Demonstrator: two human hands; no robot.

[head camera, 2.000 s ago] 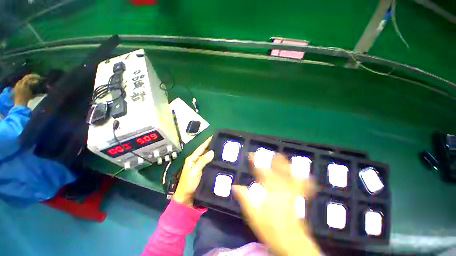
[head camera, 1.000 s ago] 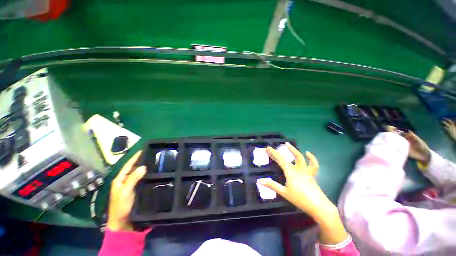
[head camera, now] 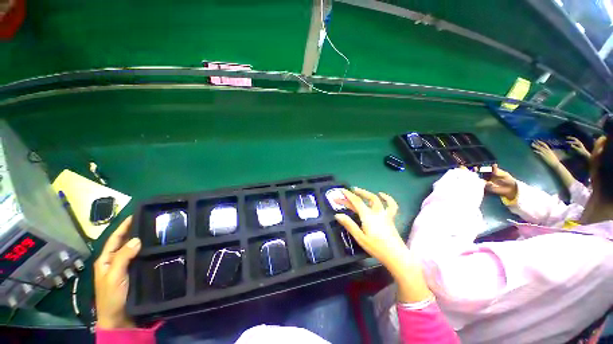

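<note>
A black foam tray [head camera: 188,250] with two rows of pockets lies in front of me, on top of another tray whose edge shows behind it. Each visible pocket holds a smartwatch unit [head camera: 223,220]. The top-row units look whitish or glossy; the lower-row ones are mostly dark with bright reflections. My left hand [head camera: 114,275] grips the tray's left end, thumb on the rim. My right hand [head camera: 374,225] is over the right end, fingers spread, with fingertips at the top-right unit [head camera: 337,199]. It partly hides the lower-right pocket.
A power supply [head camera: 33,235] with a red readout stands at the left. Beside it a yellowish paper [head camera: 77,195] bears a watch [head camera: 103,209]. A single watch [head camera: 394,162] lies right of centre. A neighbour in a pink smock [head camera: 497,269] works at another black tray [head camera: 443,152].
The view has swung right. My right hand has moved from the middle of the tray to its right end. The lower-row screens, white earlier, now look dark. My left hand still holds the left end.
</note>
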